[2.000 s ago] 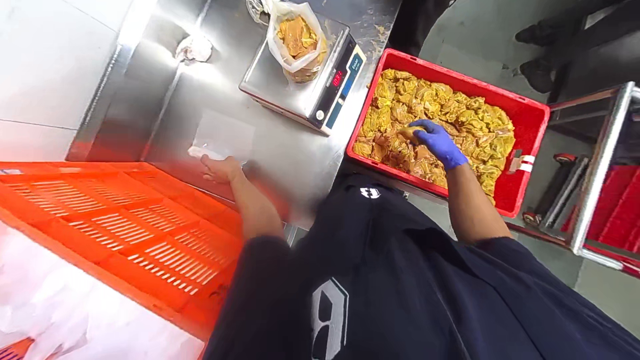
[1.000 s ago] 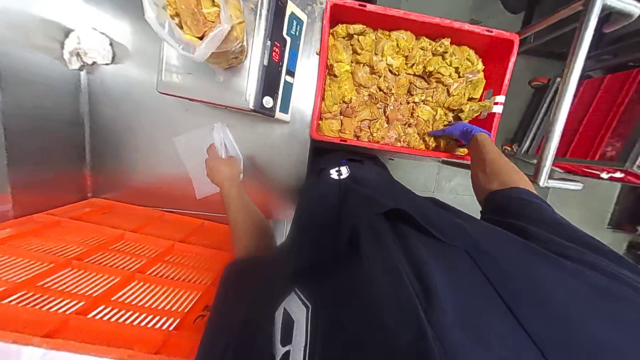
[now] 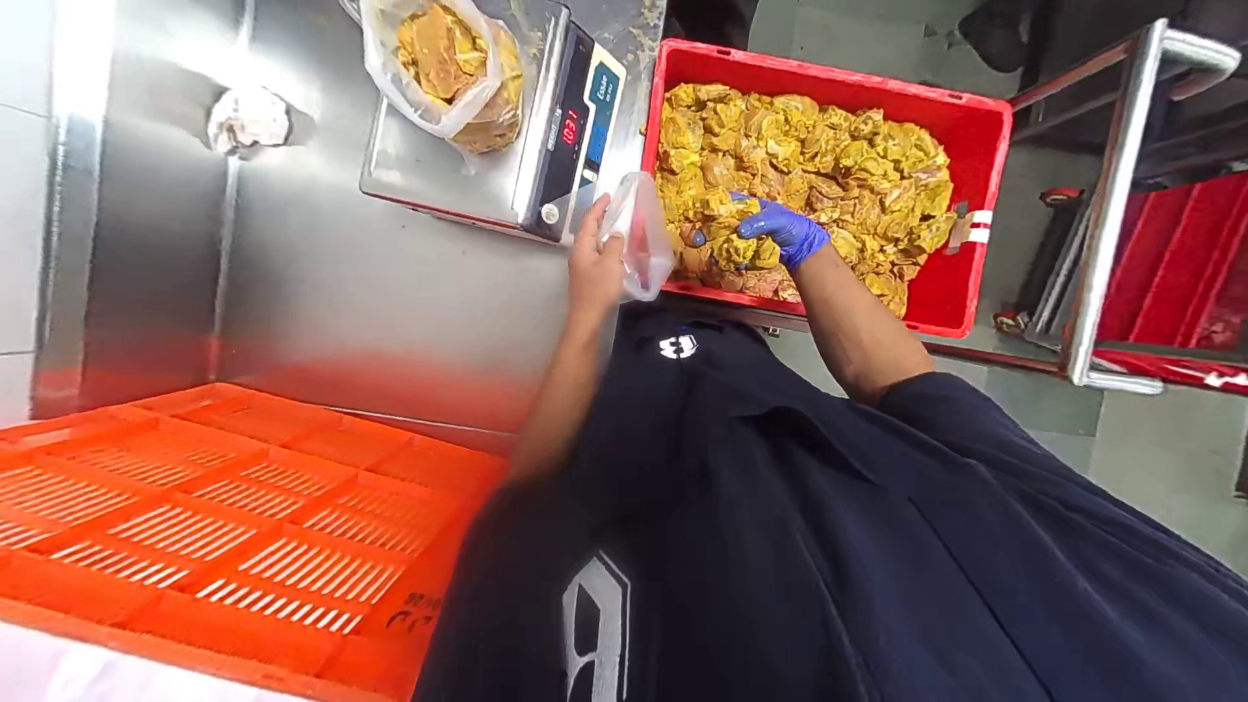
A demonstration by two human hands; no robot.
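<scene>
Bare, my left hand (image 3: 597, 261) holds a clear plastic bag (image 3: 645, 239) with its mouth spread, beside the near left corner of a red plastic crate (image 3: 978, 263). Yellow marinated meat pieces (image 3: 819, 156) fill much of the crate. My right hand (image 3: 785, 232), in a blue glove, grips some of this meat close to the bag. On a digital scale (image 3: 463, 190) at the upper left stands another plastic bag (image 3: 370, 49), filled with the same kind of meat. The scale's red display is lit.
An orange slatted crate (image 3: 263, 487) is at the lower left by the steel counter (image 3: 409, 302). A crumpled white lump (image 3: 248, 119) lies near the counter's back. To the right are a metal-tube frame (image 3: 1111, 214) and red crates (image 3: 1180, 263).
My left hand has brought the bag from over the counter to the red crate's edge, and the bag now hangs open. My right hand has moved left across the meat and gathered some.
</scene>
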